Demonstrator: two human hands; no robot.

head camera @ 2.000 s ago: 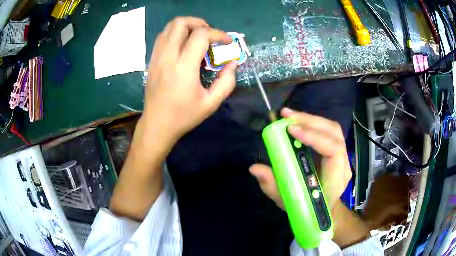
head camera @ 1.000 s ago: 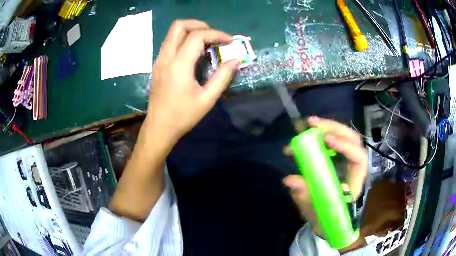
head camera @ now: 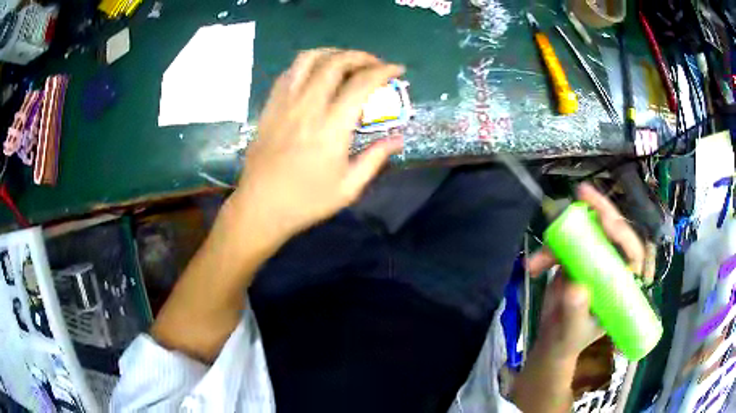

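Note:
The opened smartwatch case (head camera: 384, 107), white and pale blue with a yellow edge inside, is at the bench's front edge. My left hand (head camera: 311, 133) is over its left side, with the index finger above it and the thumb spread away below it. The fingers hide part of the case, and whether they touch it is hard to tell. My right hand (head camera: 593, 278) holds the bright green electric screwdriver (head camera: 605, 282) off the bench to the right. Its thin bit is blurred and points up-left, apart from the case.
On the green bench (head camera: 323, 24) lie a white paper sheet (head camera: 208, 77), an orange-handled tool (head camera: 554, 73), tweezers (head camera: 587, 71) and pink-brown strips (head camera: 50, 129). A tan round tub (head camera: 599, 10) stands at the back right. Cables run along the right, near strapped watches (head camera: 714, 323).
My right hand has moved right with the screwdriver, away from the case. My left thumb has come off the case and the left fingers have spread. The view has shifted slightly.

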